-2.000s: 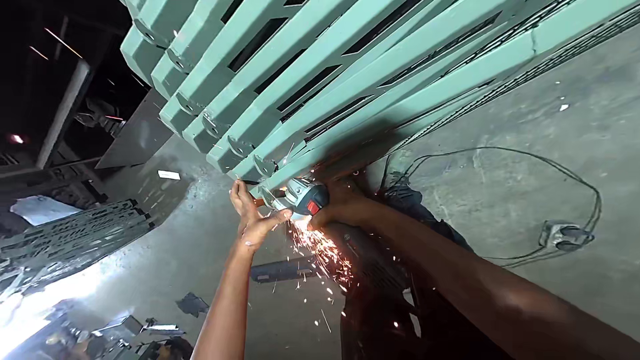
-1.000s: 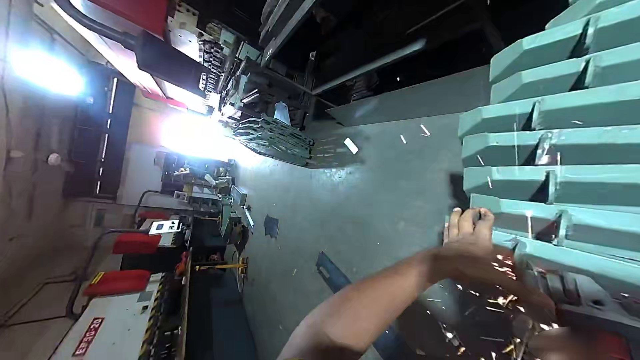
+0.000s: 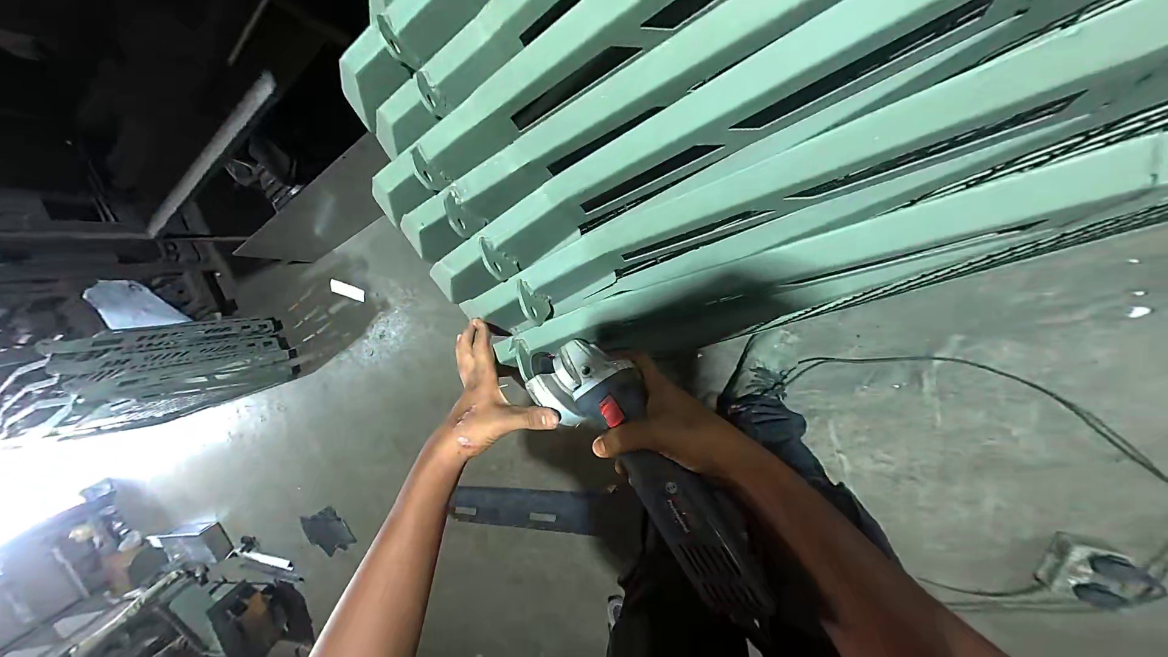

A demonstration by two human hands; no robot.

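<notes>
My right hand [image 3: 671, 415] is wrapped around the front body of a Bosch angle grinder [image 3: 680, 511], which has a red switch. The grinder's metal head and guard are against the end of the lowest green-painted steel section [image 3: 584, 319] of a stack. Beside the grinder head, my left hand [image 3: 484, 392] has its fingers raised at that section's end and its thumb spread toward the guard. Whether the left fingers press on the metal is hard to tell. The guard hides most of the disc. Rounded tabs with holes line the ends of the stacked sections.
A dark slotted metal strip [image 3: 525, 509] lies on the concrete floor. A black cable [image 3: 1004, 388] loops at the right, near a box-like object [image 3: 1090, 570]. Another stack of slotted sections [image 3: 173, 370] stands at the left. My legs are just below the grinder.
Sparks sprayed from the grinder in both earlier frames; none show now. The view swung left toward the workshop and back. My left thumb is now spread away from the grinder.
</notes>
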